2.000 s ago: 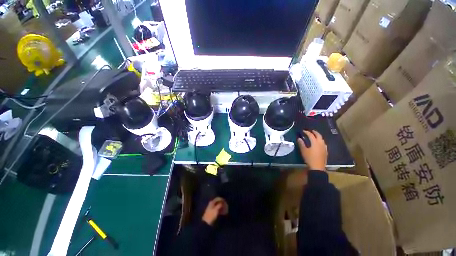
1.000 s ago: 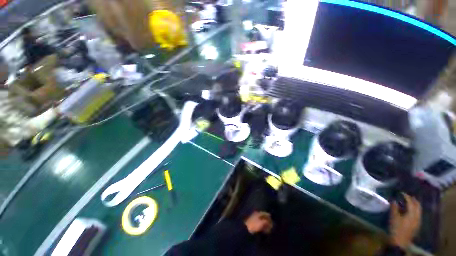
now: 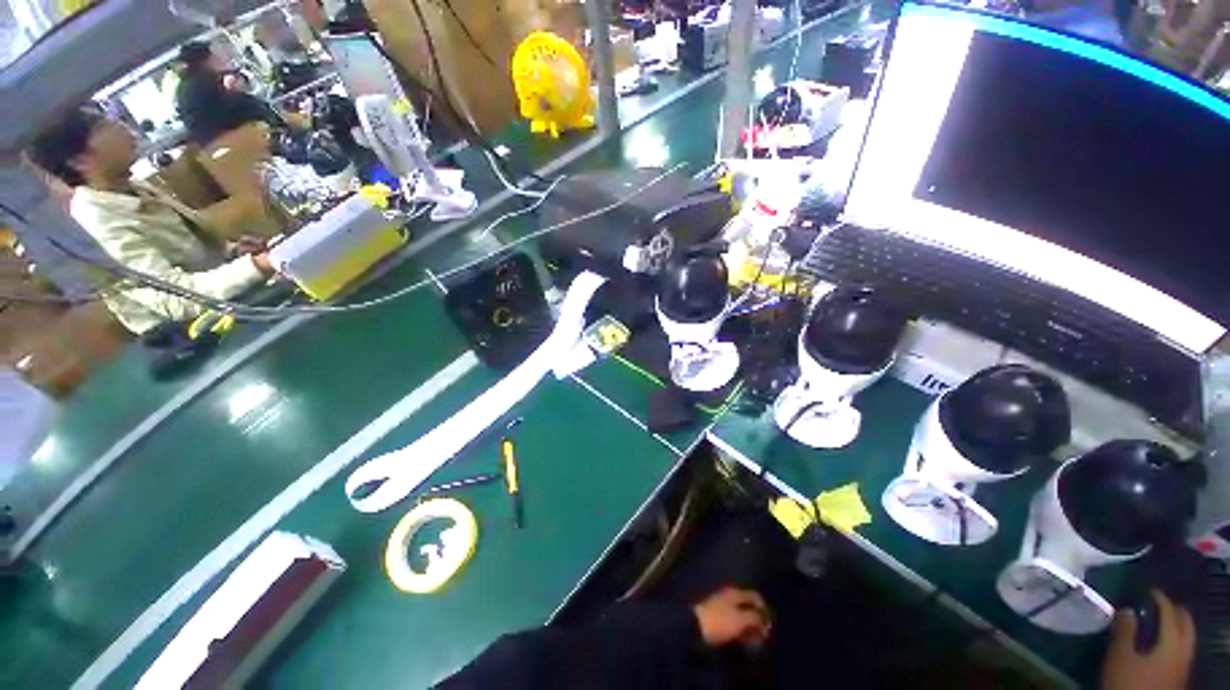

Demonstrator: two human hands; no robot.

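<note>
My right hand [image 3: 1163, 654] rests on a small black computer mouse [image 3: 1147, 623] at the lower right, partly cut off by the frame's bottom edge. My left hand [image 3: 733, 617] is low over the dark gap with curled fingers; I cannot tell if it holds anything. Four white dome cameras with black ball heads stand in a row: one at the left [image 3: 697, 317], one beside it [image 3: 839, 364], a third [image 3: 981, 452] and the one nearest my right hand [image 3: 1099, 532]. The monitor [image 3: 1079, 175] shows a dark window beside a white strip.
A keyboard [image 3: 998, 317] lies below the monitor. Yellow notes [image 3: 820, 512] are at the bench edge. A tape roll [image 3: 430, 546], a yellow and black tool [image 3: 510, 481], a curling white strip [image 3: 472, 418] and a black case [image 3: 621, 223] are on the left. A person [image 3: 149, 256] is at the far left.
The view has turned left, so the cameras and monitor sit further right and the tape roll and a person show. My right hand stays at the mouse, my left hand low.
</note>
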